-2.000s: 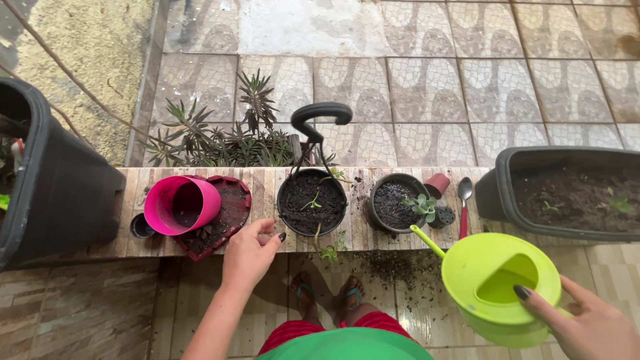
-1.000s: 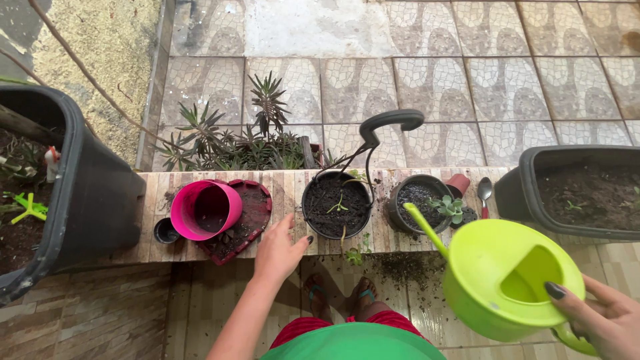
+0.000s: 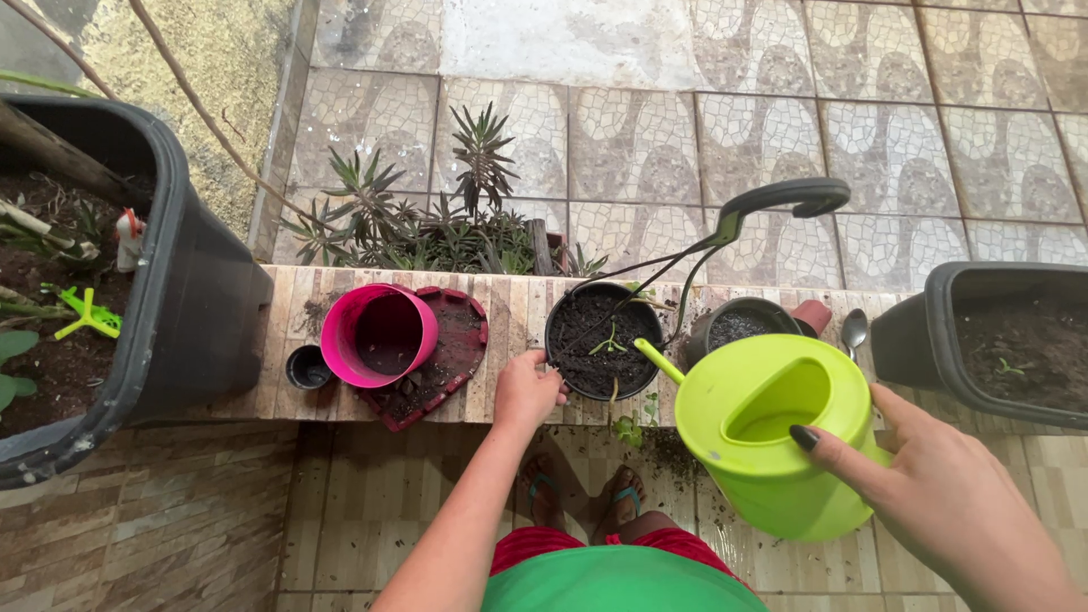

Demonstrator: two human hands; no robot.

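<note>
My right hand (image 3: 943, 476) grips a lime-green plastic watering can (image 3: 773, 433). The can's spout tip is over the right side of a black hanging pot (image 3: 586, 374), which holds dark soil and a small green seedling (image 3: 608, 342). A dark plastic hanger hook (image 3: 786, 194) rises from this pot and leans right. At the pot's lower left rim is my left hand (image 3: 529, 391), its fingers at the rim; whether they pinch it is unclear. Behind the can, a dark pot (image 3: 738, 321) of soil is partly hidden. No water shows at the spout.
Along the tiled ledge (image 3: 510, 327) stand a pink pot (image 3: 378, 336) on a red heart-shaped tray (image 3: 455, 340), a small black pot (image 3: 308, 367), a small reddish pot (image 3: 813, 315) and a spoon (image 3: 853, 330). Large dark planters stand left (image 3: 204, 289) and right (image 3: 914, 336). Spiky plants (image 3: 459, 229) grow behind.
The watering can has moved left, bringing its spout over the hanging pot and covering the succulent seen earlier. My left hand has reached the pot's rim. The hook leans further right than before.
</note>
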